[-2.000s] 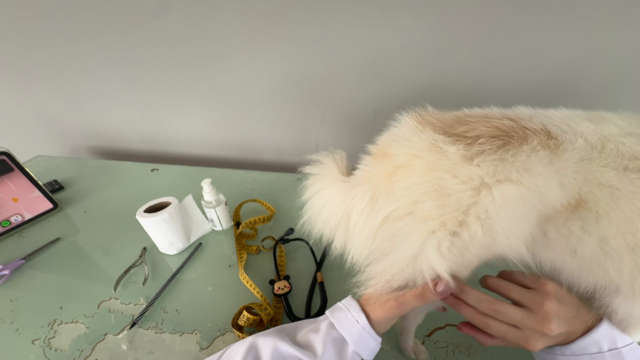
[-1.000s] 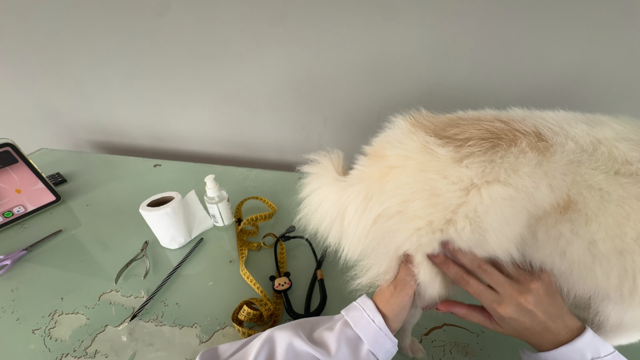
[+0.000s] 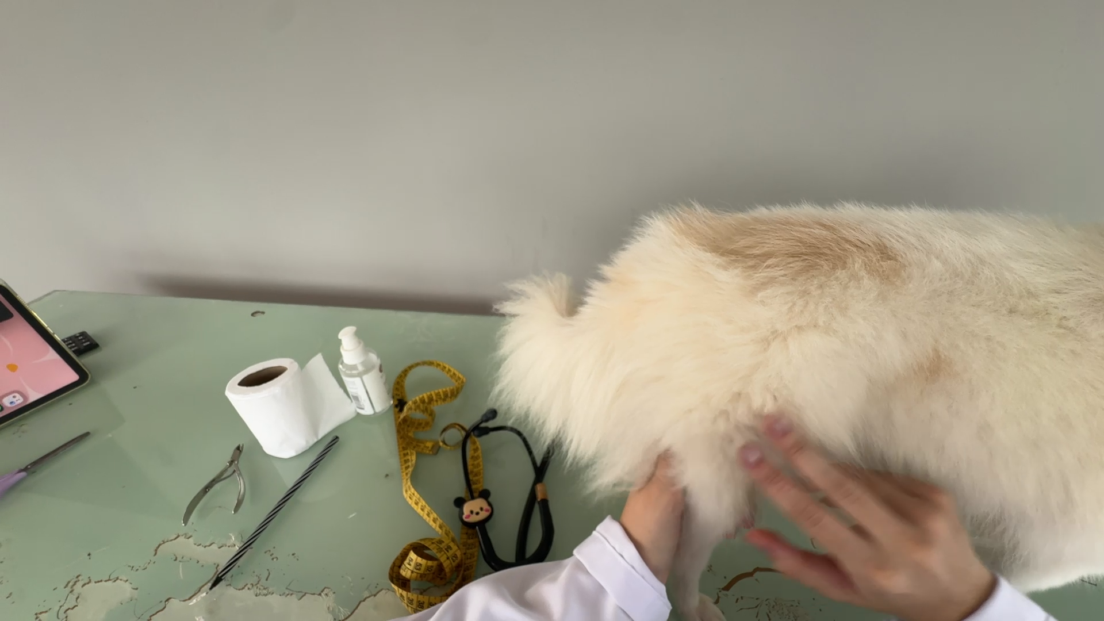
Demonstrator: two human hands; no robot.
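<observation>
A dog with long cream-white fur and tan patches [image 3: 828,336] stands on a green table, its tail end to the left and its head out of view. My left hand [image 3: 655,517] is at the back of its hind leg, the fingers hidden behind the leg and fur. My right hand [image 3: 871,526], slightly blurred, has its fingers spread, with the fingertips over the fur at the front of the thigh. Whether those fingertips touch the fur is not clear. White sleeves cover both wrists.
On the worn green table [image 3: 362,500] lie a tissue roll [image 3: 289,410], pump bottle [image 3: 364,375], yellow tape measure [image 3: 414,483], black cord loop [image 3: 526,552], nippers [image 3: 220,487], striped black rod [image 3: 276,513], scissors [image 3: 43,461] and a tablet [image 3: 34,362]. A grey wall stands behind.
My left hand has gone from under the belly side to behind the hind leg. My right hand, pressed to the fur of the thigh one second ago, now has its fingers spread wider and in motion.
</observation>
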